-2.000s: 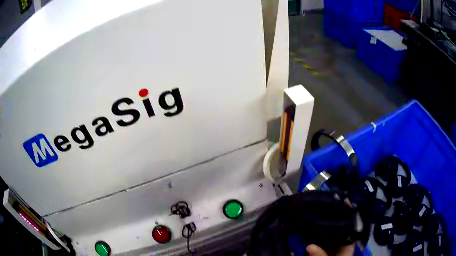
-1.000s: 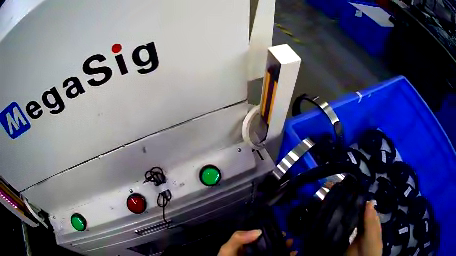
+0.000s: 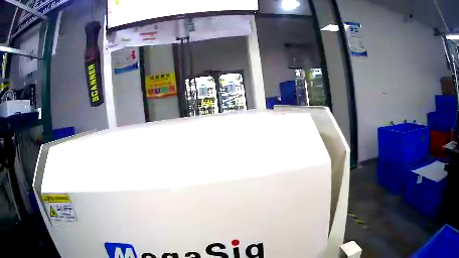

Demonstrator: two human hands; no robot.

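The white MegaSig test chamber (image 3: 196, 201) fills the lower middle of the head view. Its lid is down, with the top of the blue and black lettering cut off by the bottom edge. A yellow and white warning label (image 3: 60, 207) sits at the lid's left side. The white top of an upright side bar (image 3: 350, 250) shows at the bottom right of the chamber. A corner of the open blue tote (image 3: 442, 246) shows at the lower right; its contents are out of the picture. Neither of my hands is in view, and no headphones are visible.
Blue crates (image 3: 402, 146) stand stacked by the wall at the right, one with a white sheet (image 3: 432, 171) on top. A black holder marked "SCANNER" (image 3: 93, 65) hangs at the upper left. A white frame stands behind the chamber, with glass doors beyond.
The view has tilted up from the chamber's front ledge and tote to the lid's top and the room behind. My hands and the headphones have gone out of the picture.
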